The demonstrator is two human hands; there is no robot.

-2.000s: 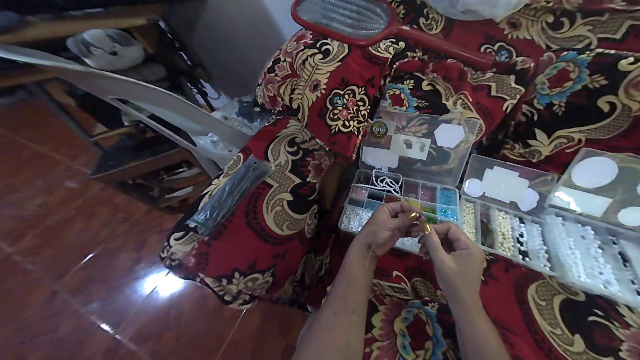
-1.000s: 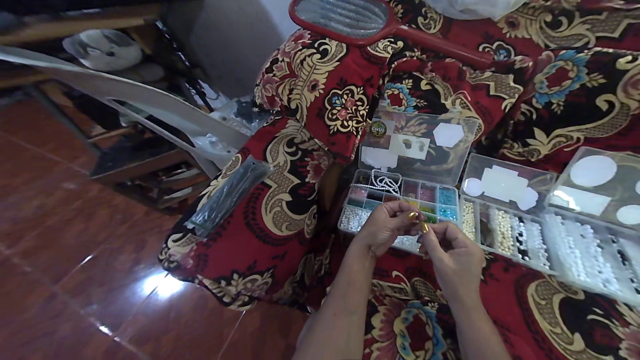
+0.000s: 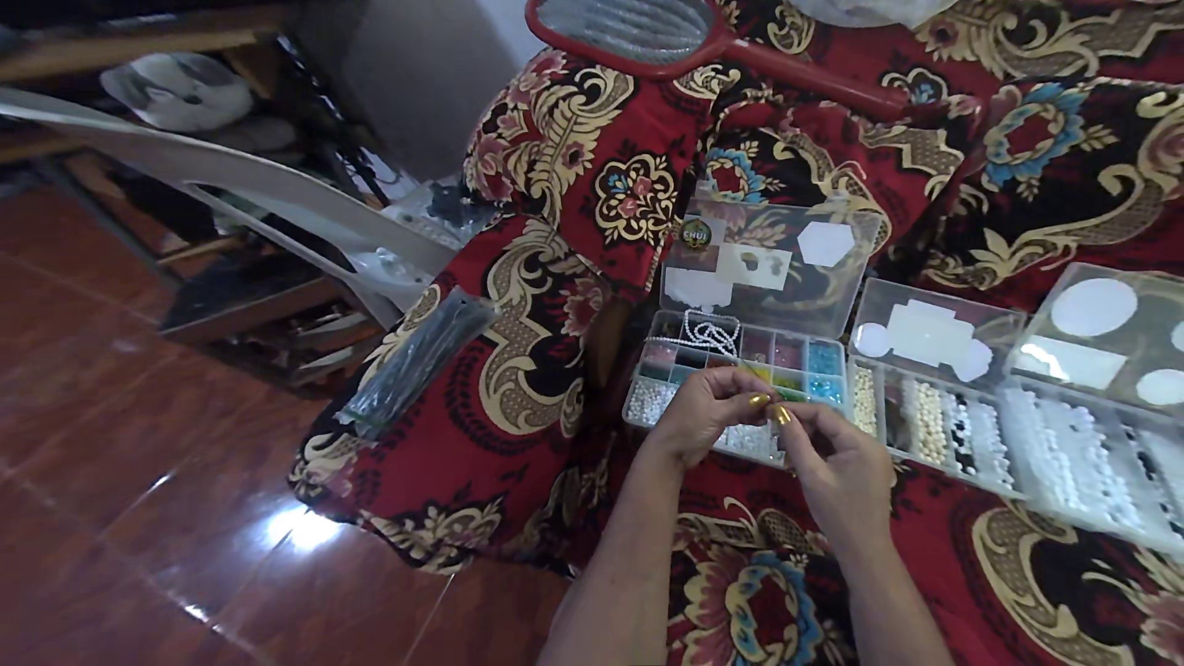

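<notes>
My left hand (image 3: 708,413) and my right hand (image 3: 830,449) meet over the front of a clear compartment box (image 3: 645,421) of coloured beads. Thumbs and fingertips are pinched together and nearly touch, around something too small to make out. The box's lid (image 3: 814,268) stands open behind, with paper pieces in it. A white bead strand (image 3: 710,331) lies coiled in a back compartment. To the right, a second clear box (image 3: 934,453) holds cream, black and white beads, and a third box (image 3: 1082,462) holds mostly white ones.
Boxes and hands are over a sofa with red patterned fabric (image 3: 620,370). A red racket (image 3: 786,69) lies across the back. A plastic packet of dark thin items (image 3: 421,365) rests on the left seat edge, near a pale plastic chair (image 3: 277,208). Shelves and a tiled floor (image 3: 120,555) are farther left.
</notes>
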